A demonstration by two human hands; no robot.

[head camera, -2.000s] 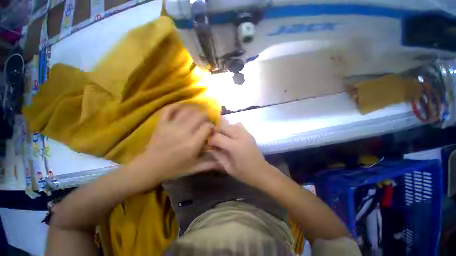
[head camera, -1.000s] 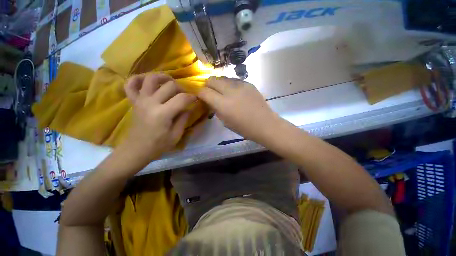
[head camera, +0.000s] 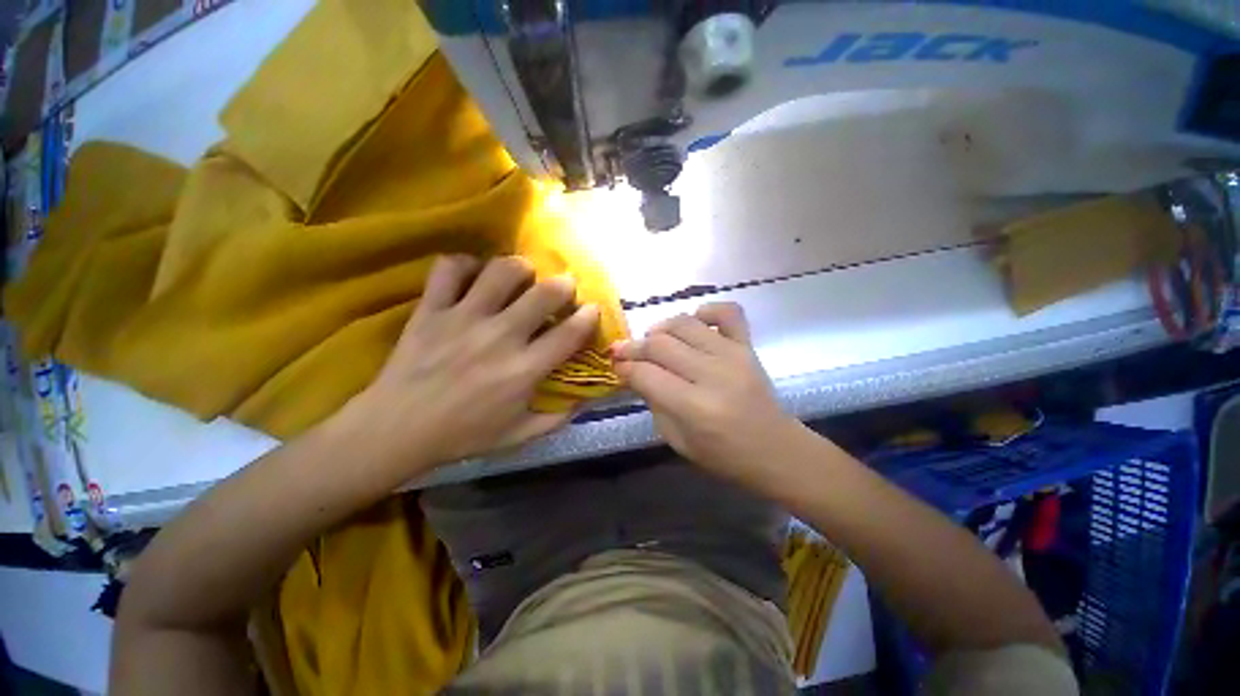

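Observation:
A mustard-yellow garment piece [head camera: 313,286] lies in folds on the white table, left of and up to the lit needle area. My left hand [head camera: 476,347] rests on the cloth with its fingers spread, near the table's front edge. My right hand [head camera: 700,374] pinches the gathered yellow fabric edge [head camera: 592,370] with thumb and fingertips, in front of the needle area. The presser foot and needle are washed out by the lamp glow. The white JACK sewing machine [head camera: 870,123] stands above and to the right.
A yellow fabric scrap [head camera: 1081,252] lies on the right of the table beside red scissor handles [head camera: 1180,283]. Yellow cloth [head camera: 374,598] hangs below the table edge. Narrow yellow strips [head camera: 813,598] lie right of the lap. A blue plastic basket [head camera: 1169,544] stands lower right.
My right hand has moved back from the needle toward the table's front edge, holding the fabric edge. My left hand has shifted right and now lies on the cloth. The camera view has also shifted.

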